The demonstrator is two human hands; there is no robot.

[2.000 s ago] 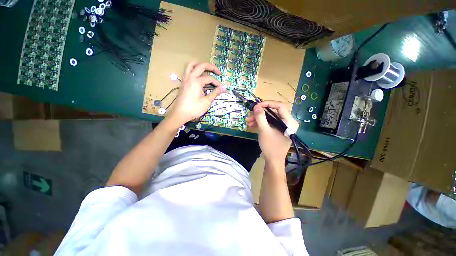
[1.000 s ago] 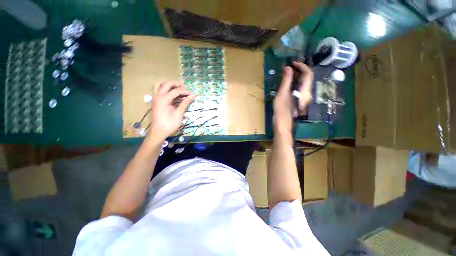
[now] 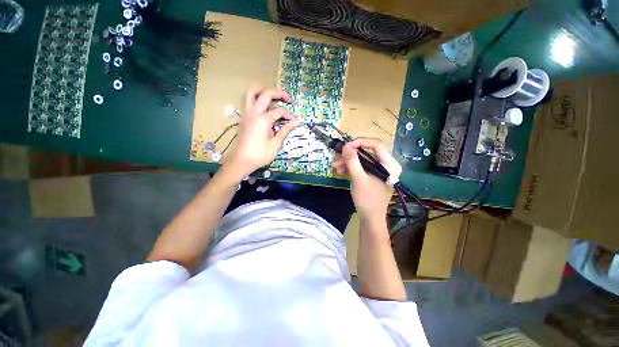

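A green and white circuit board panel [image 3: 313, 74] lies on a tan cardboard sheet [image 3: 234, 61]. My right hand [image 3: 368, 169] holds the black soldering iron [image 3: 366, 160], its tip down at the panel's middle. My left hand [image 3: 261, 132] is at the panel's left side, thumb and fingertips pinched close to the iron tip. The fingers seem to hold a thin dark lead wire, but its end is too small to make out. Dark lead wires [image 3: 231, 137] with round discs [image 3: 216, 156] stick out below and left of my left hand. More wires lie over the panel's lower part.
Piled wired discs [image 3: 125, 30] and a second panel [image 3: 62, 71] lie on the green top at left. The soldering station [image 3: 468, 139], solder spool [image 3: 520, 83] and a clear container [image 3: 449, 53] are at right. Cartons [image 3: 577, 162] stand at right and above the panel.
One second ago my right hand was over the station at right; now it is back at the panel with the iron. My left hand has stayed by the panel. The camera view has shifted.
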